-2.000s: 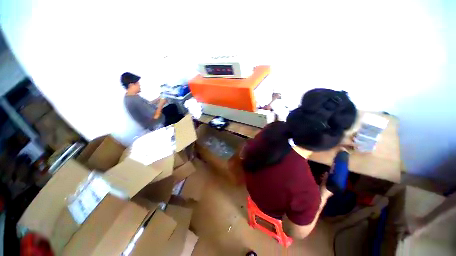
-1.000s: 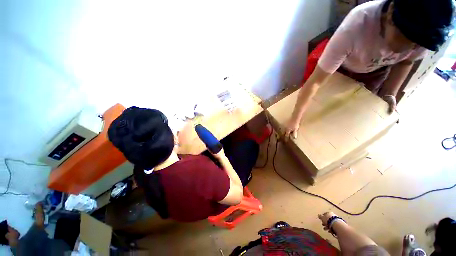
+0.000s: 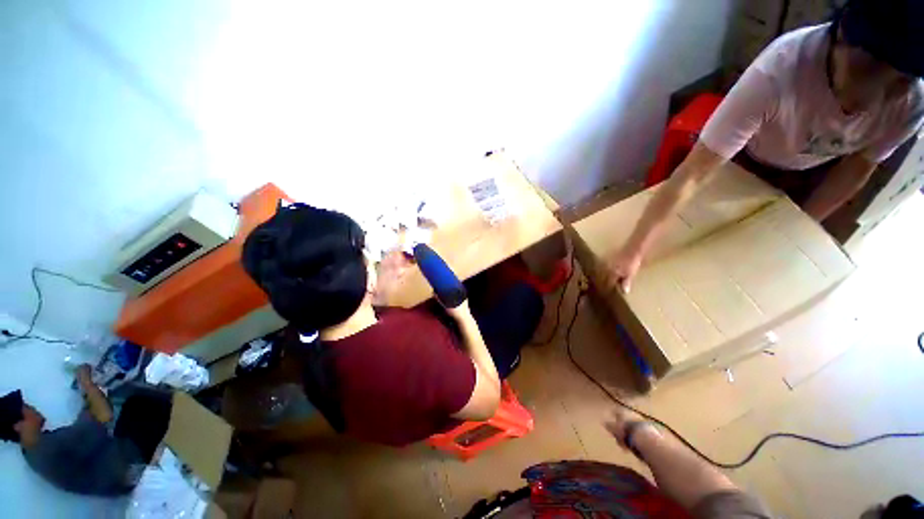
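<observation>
My right hand (image 3: 625, 432) is small and blurred at the lower middle, with a dark band at the wrist. It looks open and empty, over the brown floor and apart from the carton. My left hand is not in view. A large closed brown carton (image 3: 719, 269) lies in front of me at the right. A person in a pale pink shirt (image 3: 770, 96) leans over it with one hand on its near left edge; the other hand is hidden. A blue strip (image 3: 634, 352) shows along the carton's side.
A person in dark red (image 3: 395, 375) sits on a red-orange stool (image 3: 491, 431), holding a blue handheld tool (image 3: 439, 275) by a wooden table (image 3: 522, 228). An orange and grey machine (image 3: 208, 294) stands left. Another person (image 3: 76, 456) sits by an open carton (image 3: 198, 431). A black cord (image 3: 709, 456) crosses the floor.
The view has swung right from the open cartons to the closed carton. Since one second ago, my right hand has moved left, and the blue tool stays in the seated person's hand.
</observation>
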